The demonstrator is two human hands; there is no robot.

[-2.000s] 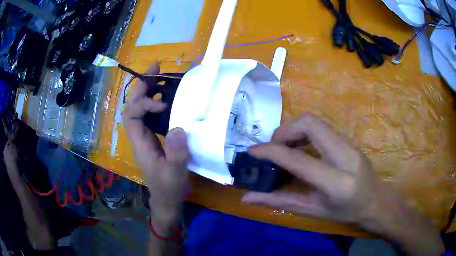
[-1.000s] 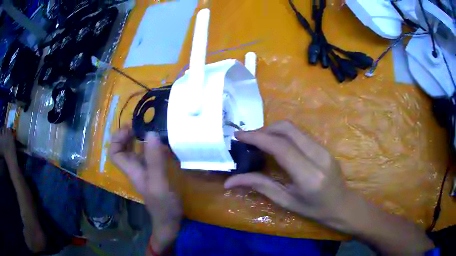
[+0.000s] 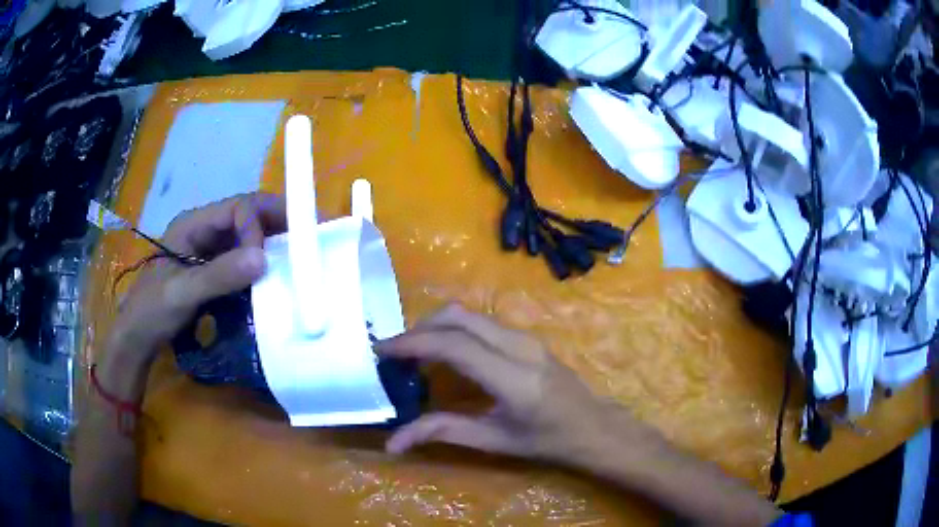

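Observation:
The white camera housing (image 3: 283,355) sits on the orange bench covering, its open side facing right. Two white antennas (image 3: 300,196) point up from it. Its glossy black section with a round hole (image 3: 221,350) sticks out at left. My left hand (image 3: 196,268) is at the housing's upper left edge, thumb against it, some fingertips hidden behind. A thin dark wire with a white tag (image 3: 103,215) runs out beside this hand. My right hand (image 3: 505,391) has its fingers and thumb around the black part (image 3: 410,396) at the housing's lower right. The inside is mostly hidden.
Black plugs of a tail cable (image 3: 561,247) lie beyond the housing. White rear covers (image 3: 746,226) with black cables are piled at right. A pale sheet (image 3: 211,154) lies at upper left. A clear tray (image 3: 51,288) with dark parts is at far left.
The view has shifted, showing more rear covers at right. My left hand has moved from the lower left of the housing to its upper left edge. My right hand stays at the black part.

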